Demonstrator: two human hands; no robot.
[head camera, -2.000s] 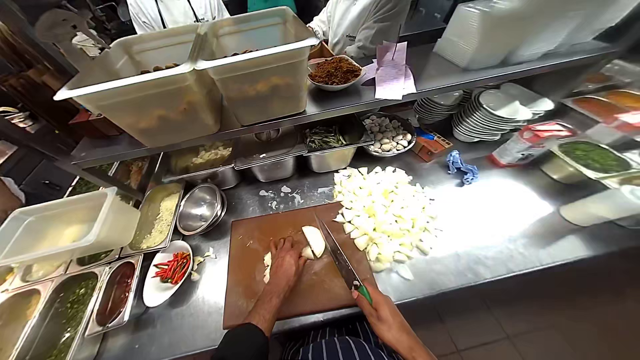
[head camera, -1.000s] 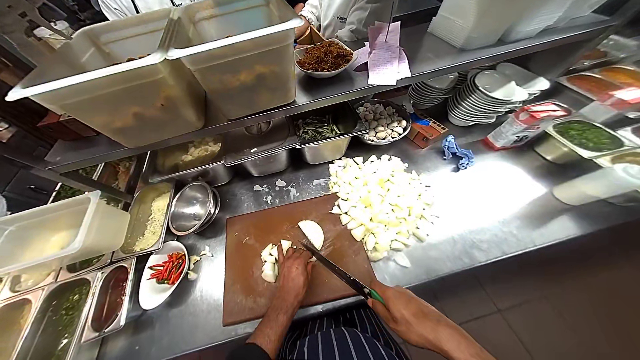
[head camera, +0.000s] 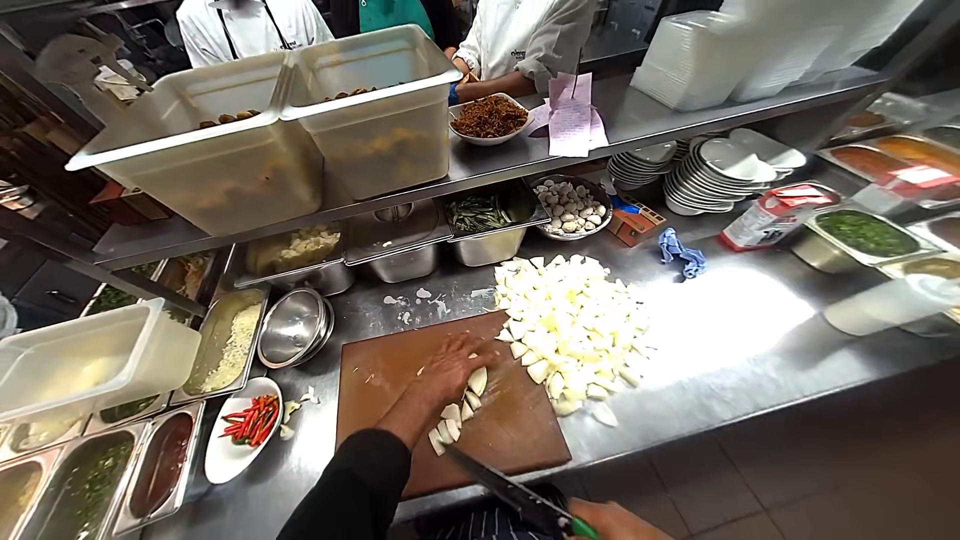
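My left hand (head camera: 450, 366) lies over the brown cutting board (head camera: 405, 420), fingers spread on or beside white onion pieces (head camera: 466, 405); whether it grips any is hidden. At the bottom edge of the view, my right hand (head camera: 619, 521) grips the green handle of a kitchen knife (head camera: 517, 491). The dark blade points up and left, its tip near the lowest cut pieces. A large heap of chopped onion (head camera: 574, 330) covers the board's right edge and the steel counter beside it.
Left of the board are a white dish of red chillies (head camera: 251, 420), metal bowls (head camera: 292, 330) and food pans. Two large plastic tubs (head camera: 375, 127) stand on the shelf above. A blue cloth (head camera: 681, 255) lies behind the heap to the right. Co-workers (head camera: 517, 37) stand beyond the shelf.
The knife has come back toward my body, its blade now at the board's near edge. My left hand has moved away from me over the onion. The half onion seen earlier is now in cut pieces.
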